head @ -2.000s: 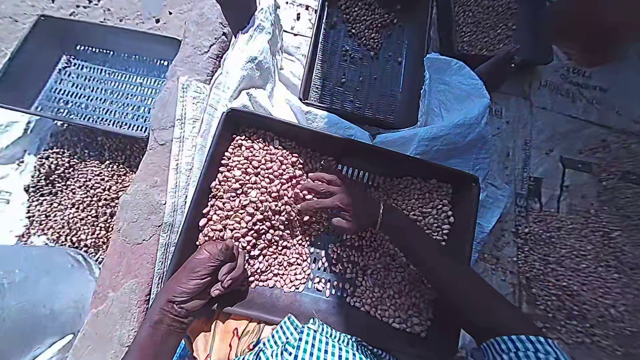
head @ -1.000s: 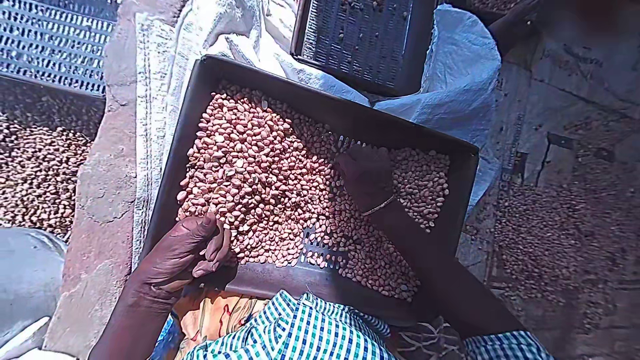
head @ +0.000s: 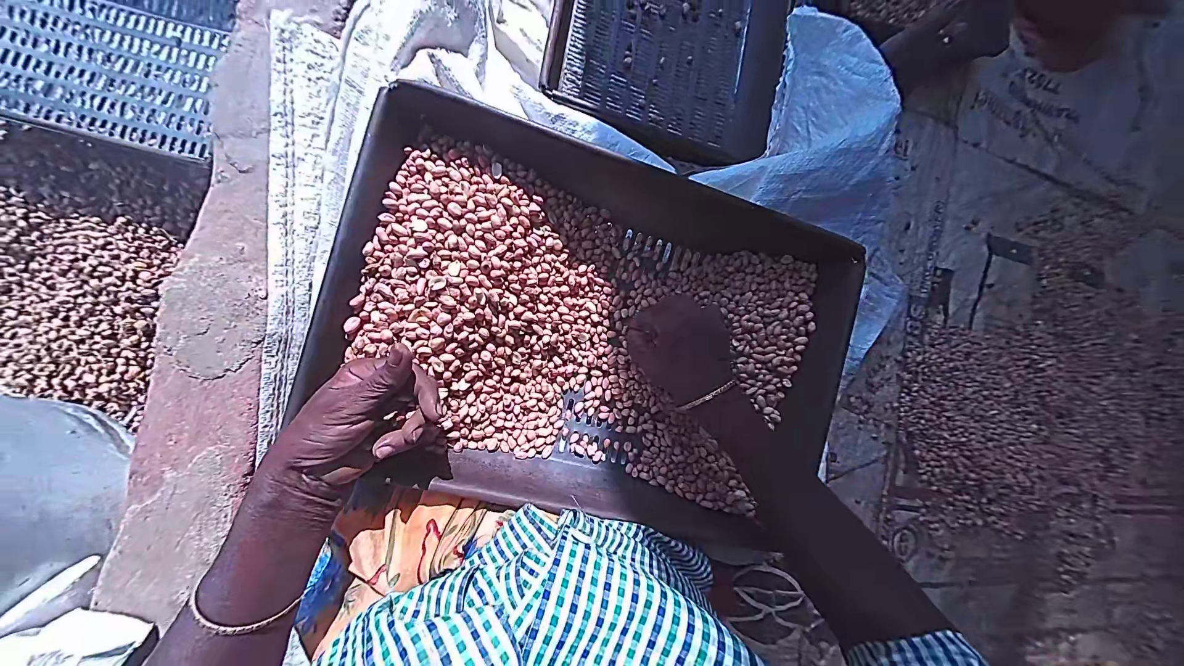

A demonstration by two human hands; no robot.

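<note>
A dark slotted sieve tray (head: 740,222) rests tilted over my lap, holding shelled peanuts (head: 490,277) in a large sunlit heap on the left and a shaded spread on the right. My left hand (head: 379,416) is at the tray's lower left edge, fingers curled with thumb near the fingertips; whether a nut is between them is not clear. Amid the shaded nuts at the right, my right hand (head: 680,347) rests with its fingers bent down and mostly hidden. Bare slots show between the two groups of nuts.
Another slotted tray (head: 657,74) stands beyond mine on a white woven sack (head: 823,102). At left are a slotted tray (head: 111,74), a nut pile (head: 74,305) and a metal vessel (head: 55,490). Nuts lie on sheeting (head: 1017,425) at right. Part of another person (head: 953,42) shows at upper right.
My right hand has moved from the middle of the heap to the shaded nuts at the right. My left hand stays by the lower left edge.
</note>
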